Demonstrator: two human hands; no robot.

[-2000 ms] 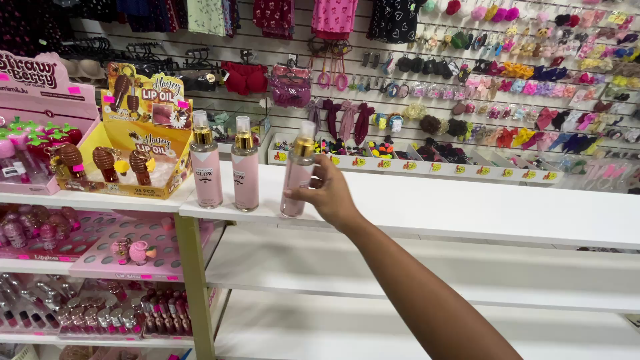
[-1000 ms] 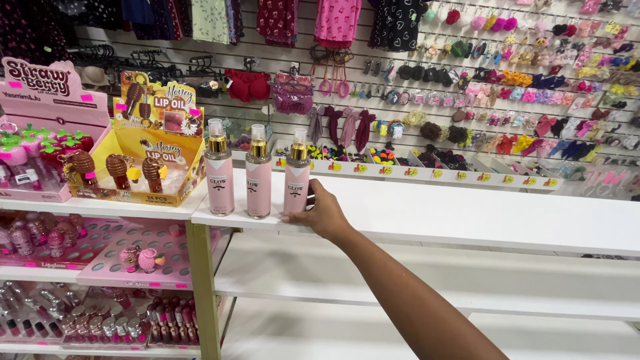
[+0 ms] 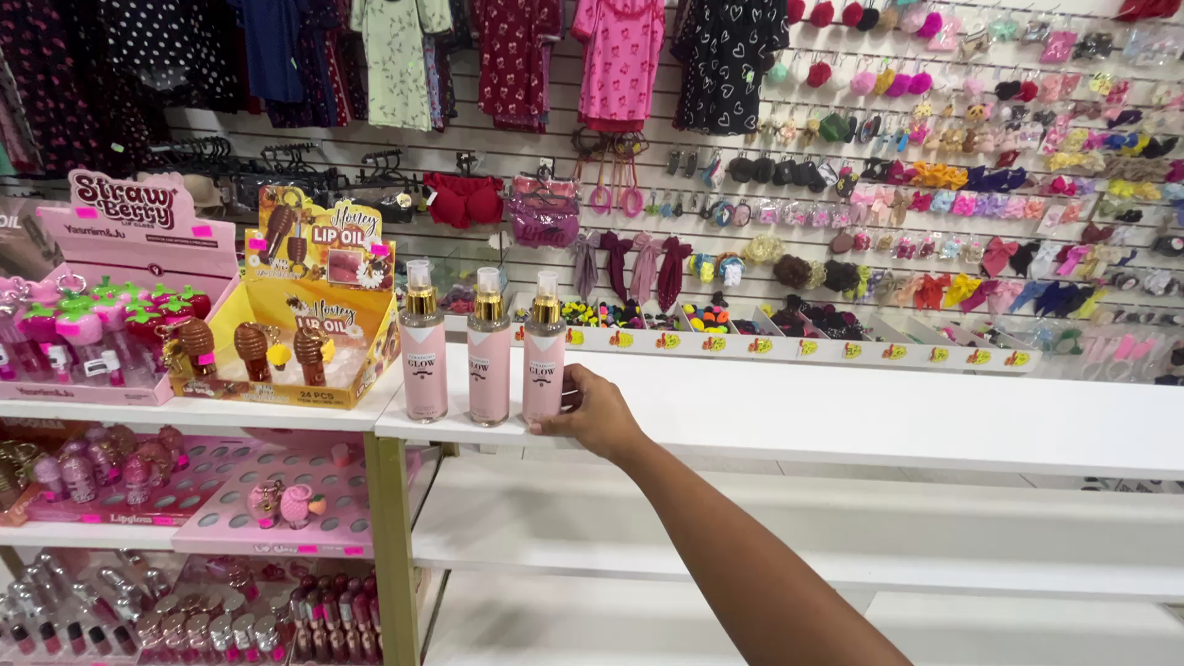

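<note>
My right hand (image 3: 597, 412) reaches in from the lower right and holds the low part of the rightmost pink spray bottle (image 3: 544, 375), its thumb at the front near the base and its fingers partly hidden behind. This bottle stands upright at the front edge of the white shelf (image 3: 832, 407). To its left stand the middle pink spray bottle (image 3: 488, 375) and the left pink spray bottle (image 3: 425, 370), in a row with small gaps. All three have gold collars and clear caps. My left hand is out of view.
A yellow lip oil display box (image 3: 370, 356) stands left of the bottles, beside a pink lip gloss box (image 3: 148, 250). Lower shelves (image 3: 740, 518) run beneath, with cosmetics at the left. Behind are divided bins (image 3: 832, 350) and a wall of hair accessories and hanging clothes.
The rightmost bottle, tilted and apart from the others two seconds ago, now stands upright close beside the middle one. My right hand has stayed at it.
</note>
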